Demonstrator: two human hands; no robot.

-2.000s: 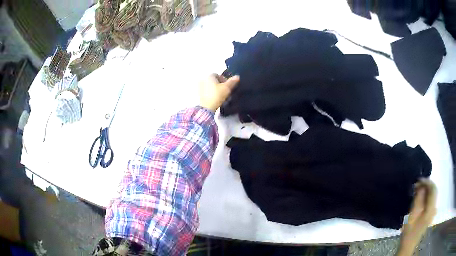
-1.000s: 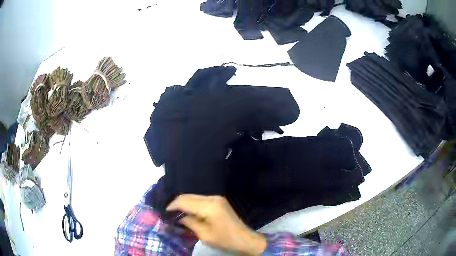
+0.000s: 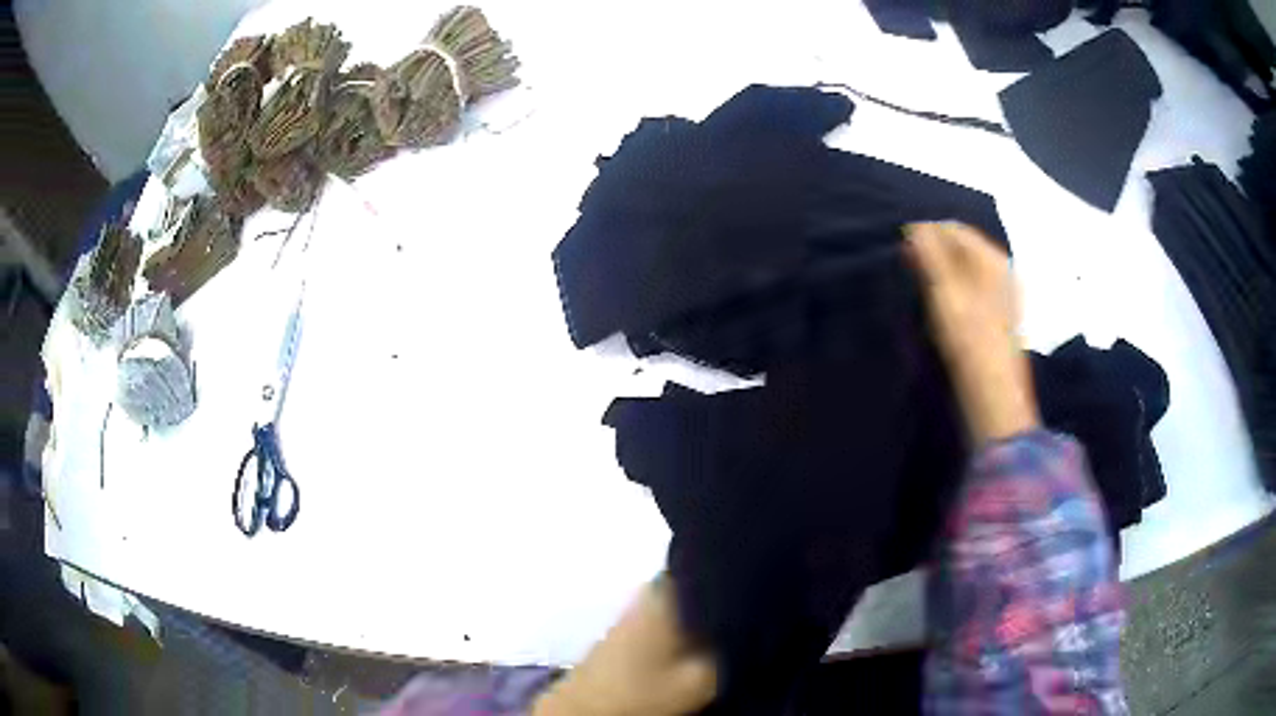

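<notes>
A black garment piece (image 3: 840, 462) hangs between my two hands, from the middle of the table over its front edge. My right hand (image 3: 968, 301) grips its upper right part; the hand is slightly blurred. My left hand (image 3: 647, 657) is low in the picture at the piece's lower left side, blurred, its fingers hidden by the cloth. Behind lies a stack of black cut pieces (image 3: 714, 210) with ragged edges. More black pieces (image 3: 1119, 420) lie flat at the right, partly behind my right forearm.
Shears (image 3: 266, 483) lie at left on the white table (image 3: 462, 462). Brown tied bundles (image 3: 301, 105) and a grey-white bundle (image 3: 154, 381) are at upper left. A wedge-shaped dark panel (image 3: 1085, 115) lies upper right, a cord (image 3: 917, 112) beside it. Dark strips (image 3: 1217, 266) lie far right.
My right hand has moved up and right from the lap side onto the cloth. My left hand now shows at the bottom. Black cloth is now drawn between them.
</notes>
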